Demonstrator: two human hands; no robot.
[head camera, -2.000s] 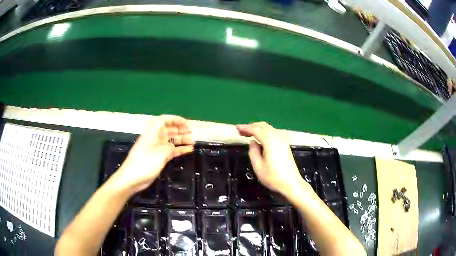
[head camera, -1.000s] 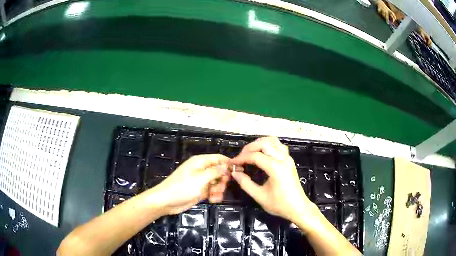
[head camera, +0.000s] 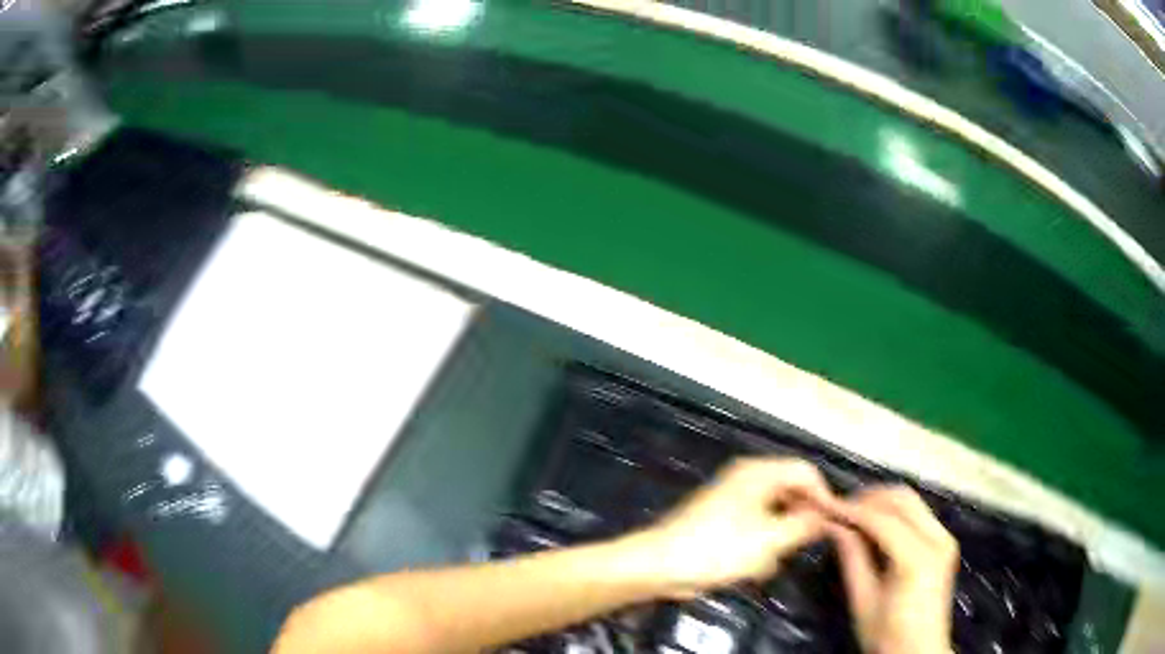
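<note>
A glossy black blister tray (head camera: 639, 441) lies on the dark green bench, blurred, with white glare in its pockets. My left hand (head camera: 754, 517) and my right hand (head camera: 894, 549) are over the tray's right part, with their fingertips together. The fingers are bent as in a pinch. Blur and the fingers hide whether anything is between the fingertips. A printed sheet (head camera: 313, 371), blank white in the glare, lies left of the tray.
A pale ledge (head camera: 613, 313) runs beyond the tray, with a long green surface (head camera: 715, 256) past it. Small pale rings (head camera: 192, 502) and a white scrap (head camera: 176, 469) lie left of the sheet. Another dark glossy tray (head camera: 128, 256) and a blurred person (head camera: 38, 511) are at the far left.
The view has swung left, so the tray and hands appear lower and further right. The cardboard with the dark parts has almost left the picture. The hands came together earlier and remain together.
</note>
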